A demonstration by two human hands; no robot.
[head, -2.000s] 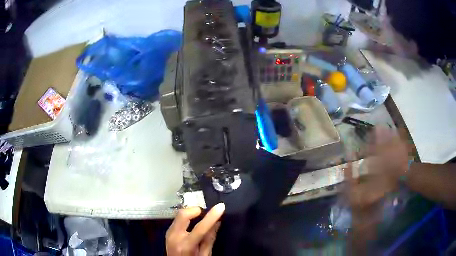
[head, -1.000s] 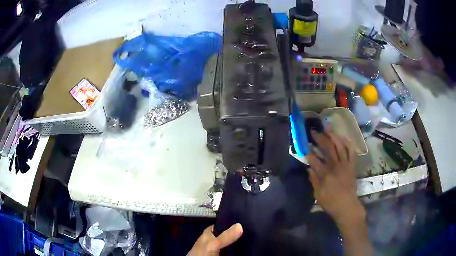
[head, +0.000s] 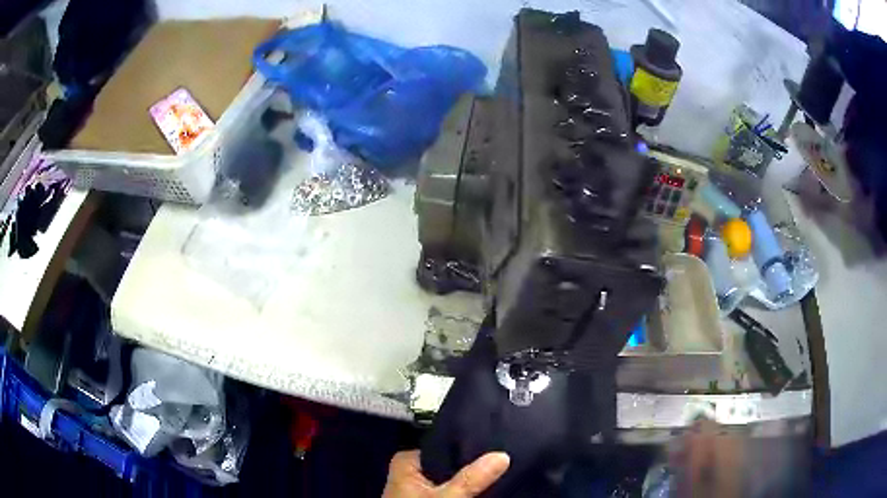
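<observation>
A dark fabric piece (head: 501, 423) lies under the button clamp (head: 522, 379) at the lower front of the button-sewing machine (head: 574, 185) and hangs over the table edge. My left hand (head: 443, 477) grips the fabric's near edge, thumb on top; the hand is cut off by the lower rim. My right hand (head: 715, 452) is blurred at the lower right, near the table's front edge; its fingers cannot be made out. No button can be made out in either hand.
A parts tray (head: 695, 303) and snips (head: 763, 350) are right of the machine. A blue plastic bag (head: 399, 92), a clear bag of metal fittings (head: 340, 188) and a white basket (head: 146, 177) are left. A blue crate (head: 73, 428) is below.
The view has turned and shifted, so the machine appears tilted and further right. My right hand has moved from over the parts tray down towards me. My left hand stays on the fabric.
</observation>
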